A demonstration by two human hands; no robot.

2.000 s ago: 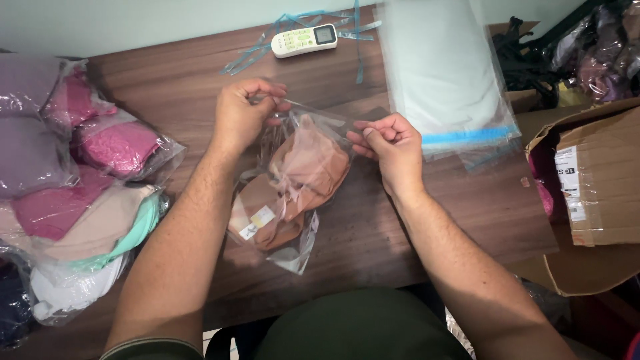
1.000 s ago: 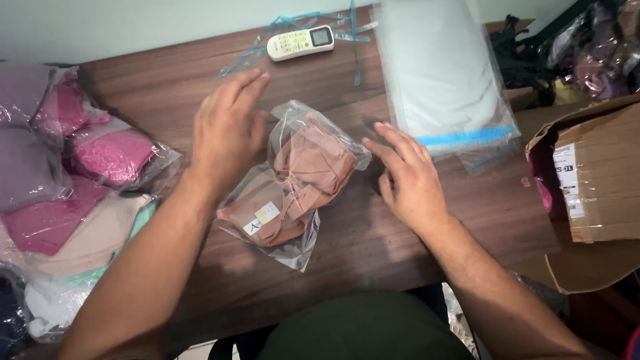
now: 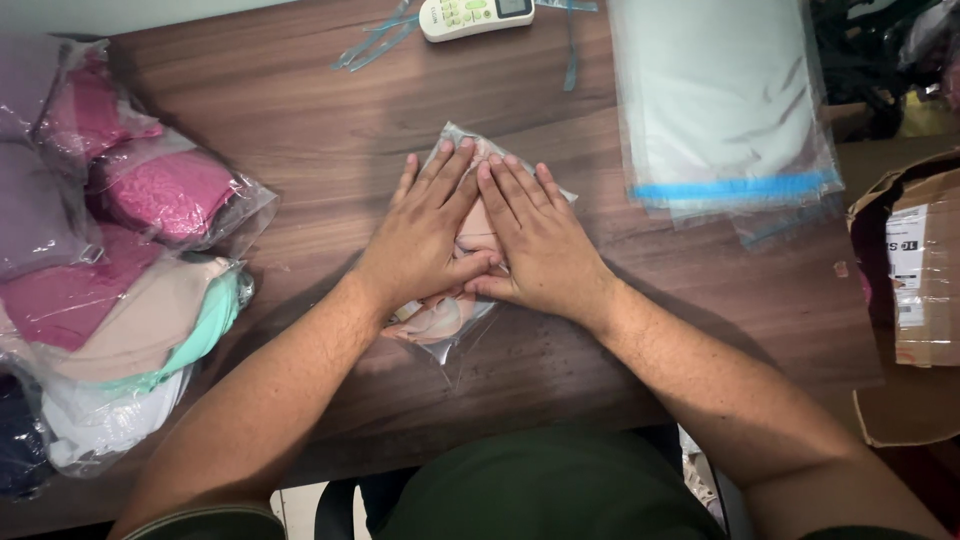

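Observation:
A clear plastic bag with a peach-coloured folded garment [image 3: 435,319] inside lies at the middle of the wooden table [image 3: 322,142]. My left hand [image 3: 424,232] rests flat on the left part of the bag, palm down. On its right part lies my right hand [image 3: 536,236], also flat, with the thumbs of both hands close together. Neither hand grips anything; the fingers are stretched out and slightly spread. Much of the garment is hidden under the hands, and a pale label shows partly beside my left wrist.
Bagged garments in pink [image 3: 169,187], lilac, beige and mint are piled at the left. A stack of clear bags with a blue strip [image 3: 735,187] lies at the upper right. A remote control [image 3: 476,16] sits among blue plastic strips [image 3: 382,37]. An opened cardboard box [image 3: 930,255] stands at the right.
Two seconds ago both hands held the bag's upper edge; one second ago they were apart from it on either side. Now both have come together and lie flat on the bag.

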